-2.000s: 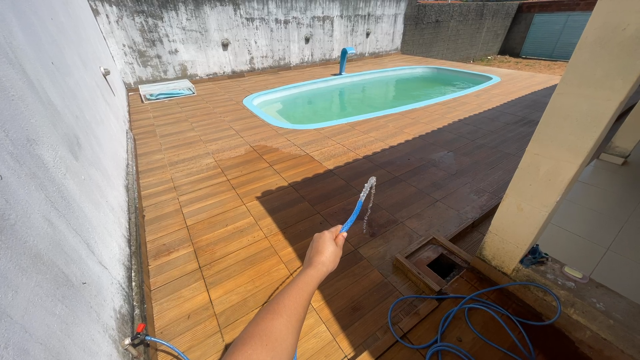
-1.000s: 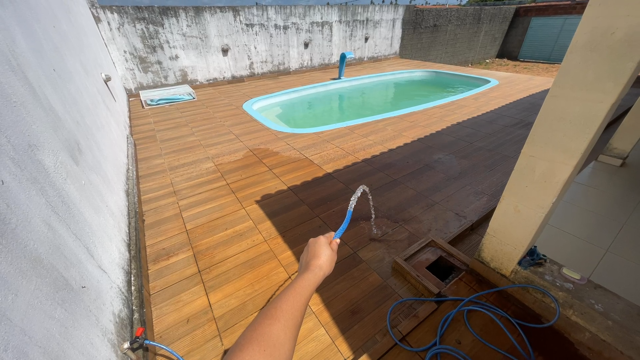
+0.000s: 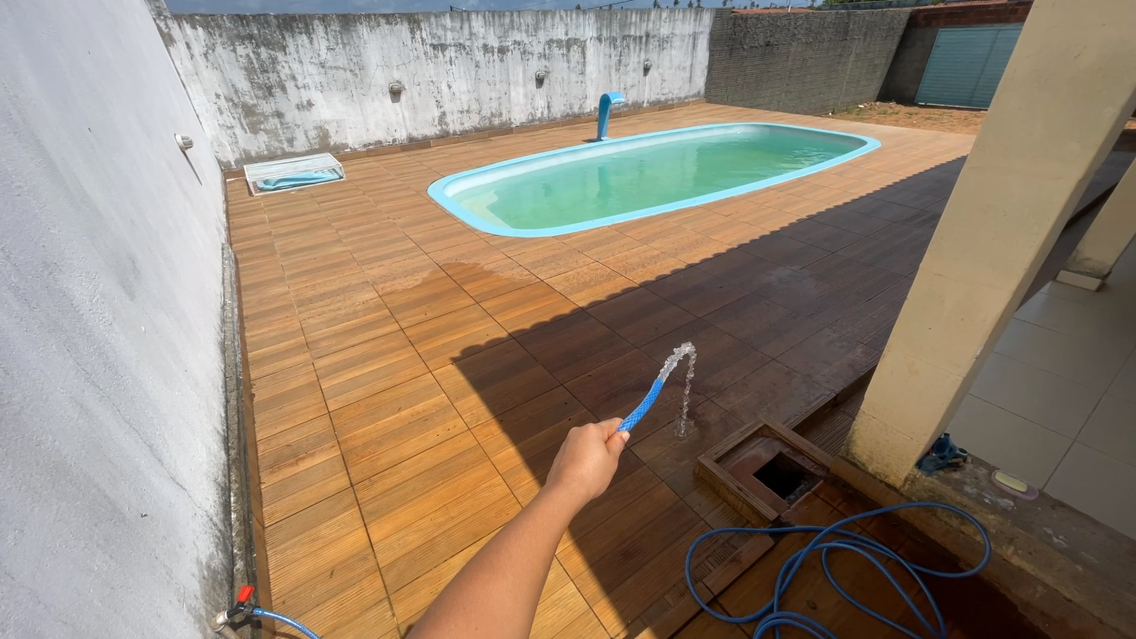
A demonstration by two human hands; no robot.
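My left hand [image 3: 587,460] holds the end of a blue garden hose [image 3: 641,406] over the wood-look tiles, with the arm stretched forward. Water [image 3: 679,359] comes out of the hose tip, arcs over and drops onto the shaded tiles just beyond the hand. My right hand is out of view. More blue hose lies in loose coils [image 3: 785,568] on the floor at the lower right. At the bottom left, a tap with a red handle [image 3: 244,595] has a blue hose joined to it.
A pool with a light blue rim [image 3: 550,232] lies ahead, a blue spout [image 3: 605,115] behind it. A square drain opening [image 3: 784,477] in a raised frame is beside a beige pillar [image 3: 985,248]. A white wall [image 3: 106,337] runs along the left. A white-framed rack [image 3: 293,173] lies farther back.
The water stream rose into a taller, rounder arc a second ago and is lower now. My left hand keeps hold of the hose, and its tip has tilted more to the right.
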